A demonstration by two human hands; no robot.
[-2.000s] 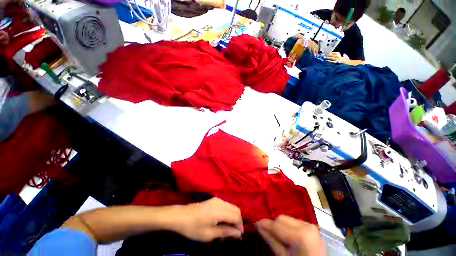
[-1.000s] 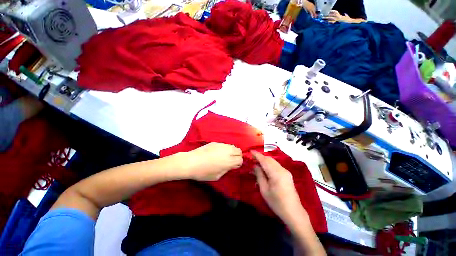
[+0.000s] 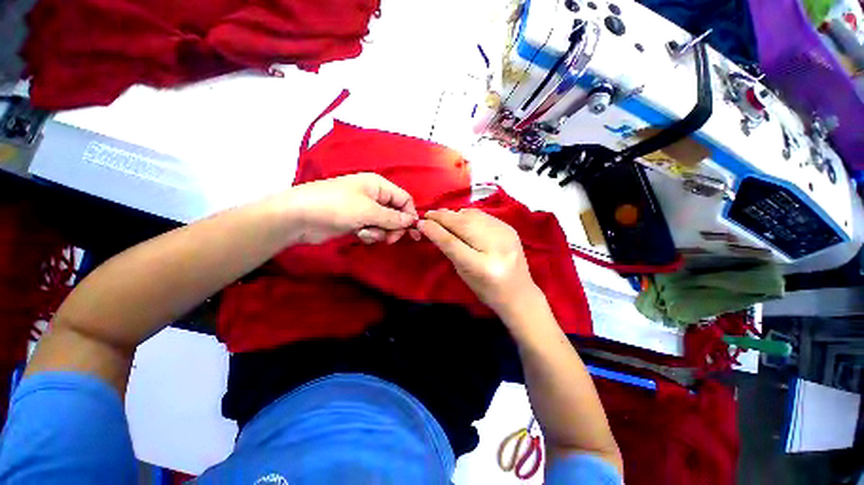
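Observation:
A red garment panel (image 3: 379,152) lies gathered over the table's front edge and onto the lap, with a thin red strip (image 3: 322,118) trailing from its far left corner. My left hand (image 3: 355,208) and my right hand (image 3: 478,251) meet over the panel, fingertips nearly touching, and pinch a small part of the red cloth between them. The exact bit held is hidden by the fingers. The white sewing machine (image 3: 644,104) stands just beyond to the right; its needle area (image 3: 521,137) is away from my hands.
A red cloth heap (image 3: 189,38) lies at the far left. A black rectangle (image 3: 627,213), green rag (image 3: 711,292) and red strips (image 3: 711,349) by a green-handled item (image 3: 763,346) are at the right. Scissors (image 3: 520,453) lie on a white board. A purple bin (image 3: 805,66) stands behind the machine.
The view has tilted down towards the lap, bringing the scissors into sight. My hands have stayed on the red cloth, and their fingertips have come closer together.

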